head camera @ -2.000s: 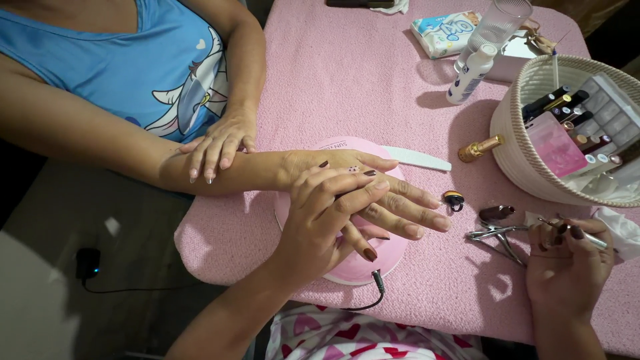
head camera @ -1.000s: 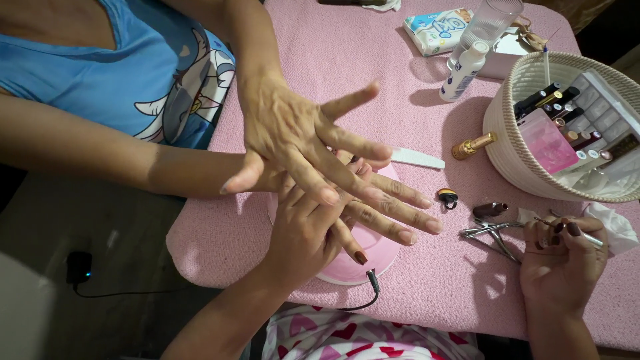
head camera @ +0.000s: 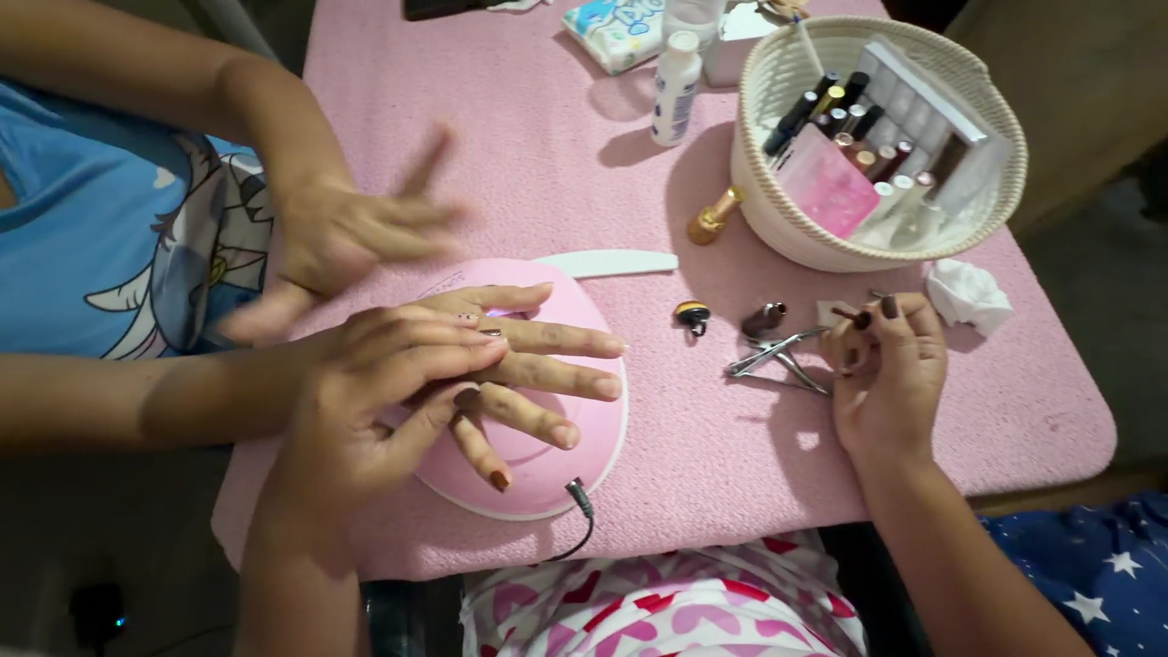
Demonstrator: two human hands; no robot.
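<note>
My left hand (head camera: 392, 392) holds another person's hand (head camera: 520, 365), which lies palm down with fingers spread over a pink nail lamp (head camera: 584, 438). The little fingernail of that hand is brown; its other visible nails look unpainted. My right hand (head camera: 885, 374) rests at the table's right side with a small nail polish brush (head camera: 850, 316) between the fingers. Beside it lie metal cuticle nippers (head camera: 776, 358), a dark brown polish bottle (head camera: 765, 318) and a small black and orange round thing (head camera: 693, 316). The other person's second hand (head camera: 356, 228) is blurred above the first.
A woven basket (head camera: 744, 173) of polish bottles stands at the right, with a gold bottle (head camera: 714, 217) and crumpled white tissue (head camera: 969, 297) near it. A white nail file (head camera: 620, 265) touches the lamp. Behind are a white bottle (head camera: 677, 91) and a wipes pack (head camera: 616, 32). A cable (head camera: 584, 525) leaves the lamp.
The other person's second hand rested on their forearm, then came over the held hand, and is now back toward the left. My left hand keeps hold; my right hand stays by the nippers.
</note>
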